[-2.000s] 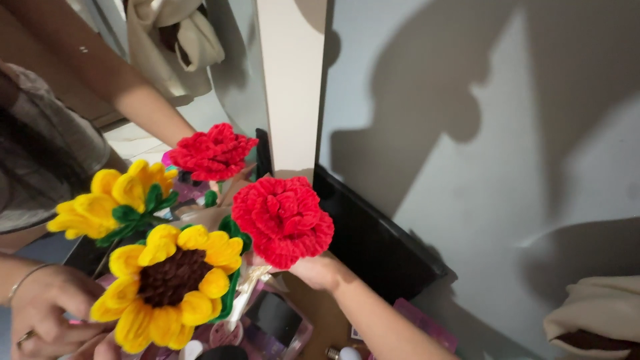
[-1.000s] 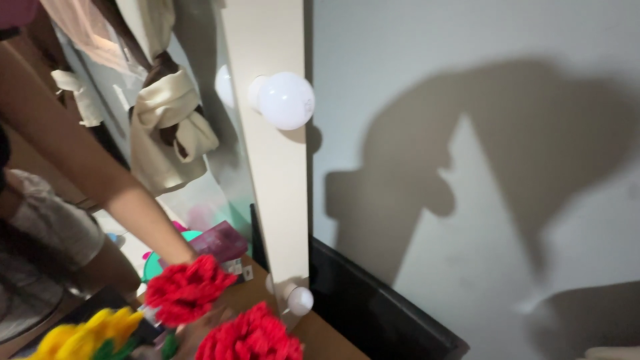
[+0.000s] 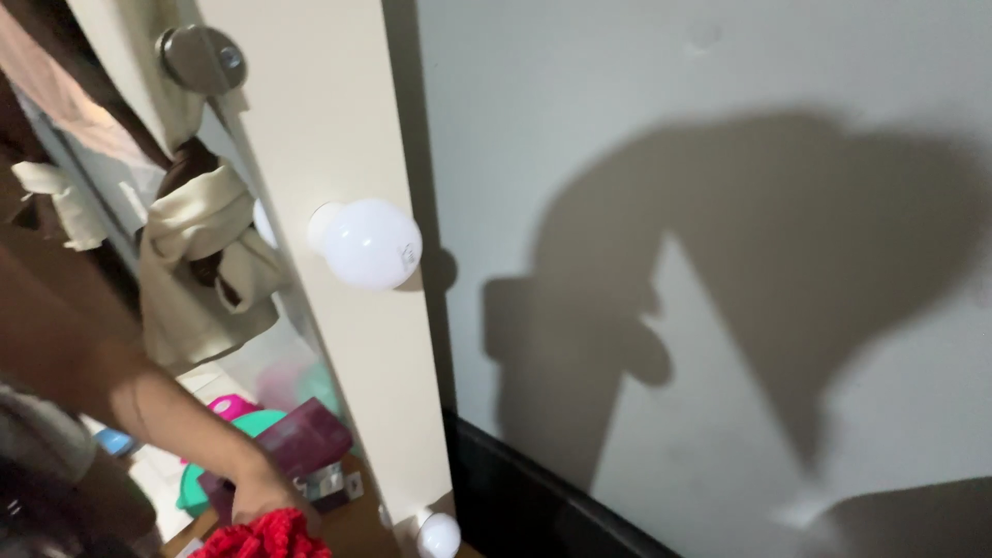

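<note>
Both of my own hands are outside the frame. In the mirror at the left, a reflected forearm (image 3: 178, 422) reaches down, and its hand (image 3: 267, 494) is beside a fuzzy red flower (image 3: 263, 536) at the bottom edge. The flower hides most of the fingers, so their hold cannot be told. Part of a light garment (image 3: 43, 434) is reflected at the far left.
A cream mirror frame (image 3: 341, 333) carries a large white bulb (image 3: 372, 244) and a smaller one (image 3: 439, 536). A cream scarf (image 3: 205, 256), a purple box (image 3: 310, 438) and a teal item (image 3: 194, 490) show in the mirror. A black panel (image 3: 535, 504) stands against the grey wall (image 3: 852, 62).
The view has shifted upward and closer to the mirror frame. Two seconds ago my right hand was at a red flower beside a sunflower; that hand and the yellow flowers are now out of view.
</note>
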